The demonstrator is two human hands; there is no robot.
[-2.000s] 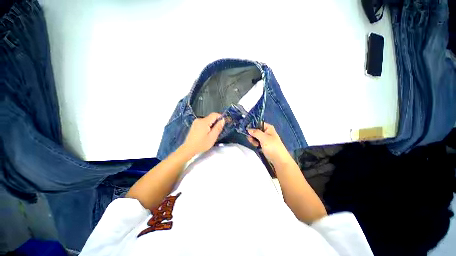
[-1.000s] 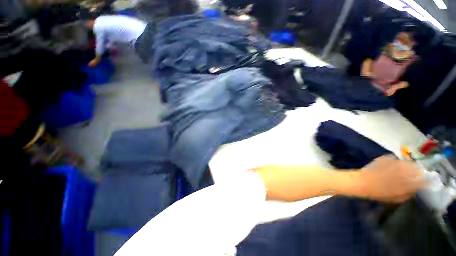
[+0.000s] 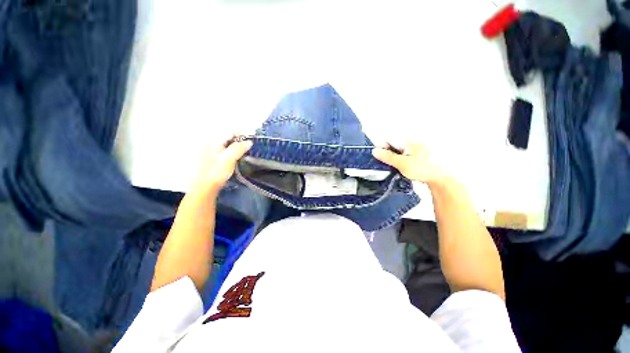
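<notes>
A pair of mid-blue jeans [image 3: 316,110] is at the white table's front edge, close to my body. Its waistband [image 3: 311,153] is stretched sideways between my hands and gapes open toward me, showing the grey inside and a pale label or pocket cloth. My left hand [image 3: 229,163] grips the waistband's left end. My right hand [image 3: 407,161] grips its right end. A back pocket's stitching shows above the band. The lower legs are mostly hidden.
Heaped jeans [image 3: 62,103] hang over the table's left edge. More jeans [image 3: 586,152] lie at right, beside a black phone [image 3: 519,123], dark cloth [image 3: 537,41] and a red object [image 3: 500,21]. A blue crate [image 3: 235,241] is below left; dark garments [image 3: 559,296] are below right.
My view swung left and away, then came back to the table. The jeans now have the waistband pulled wide, where earlier my hands were together at the fly.
</notes>
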